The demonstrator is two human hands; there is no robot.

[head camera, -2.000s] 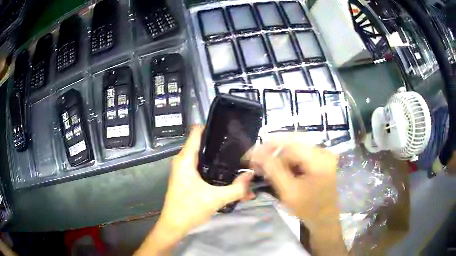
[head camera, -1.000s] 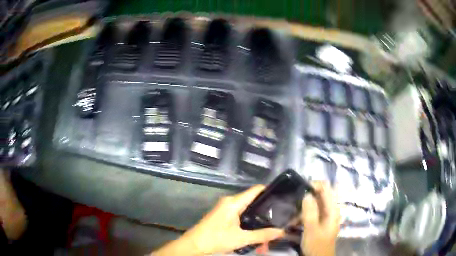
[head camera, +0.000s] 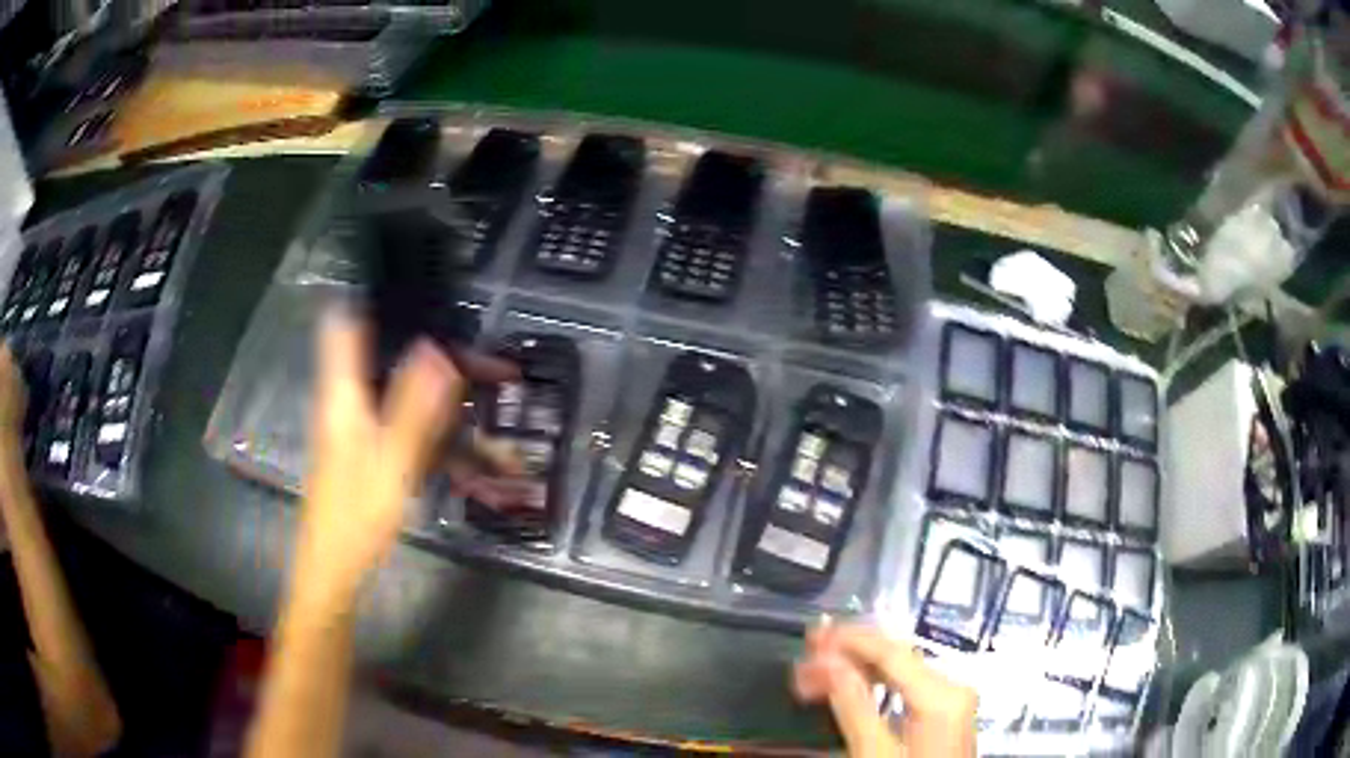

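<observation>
My left hand (head camera: 378, 444) is blurred and holds a dark phone (head camera: 407, 274) over the left part of the clear phone tray (head camera: 274, 400). Its fingers partly cover a phone in the near row. Phones lie keys-up in the far row, such as this keypad phone (head camera: 711, 230). Near-row phones show their labelled backs, such as this phone back (head camera: 681, 459). My right hand (head camera: 888, 689) is at the near bench edge, beside the lens tray (head camera: 925, 444), fingers drawn together; I cannot tell whether it pinches anything. Framed windows (head camera: 970, 459) lie in that tray, some overlapping.
Another phone tray (head camera: 141, 356) lies at the left, near another person's arm (head camera: 52, 637). A white crumpled tissue (head camera: 1032, 284) is behind the lens tray. A white box (head camera: 1214, 459) and a white fan (head camera: 1251, 703) stand at the right.
The view has shifted, showing more of the left side. My left hand has moved left with the phone, from the near edge to over the tray. My right hand is now apart from the phone.
</observation>
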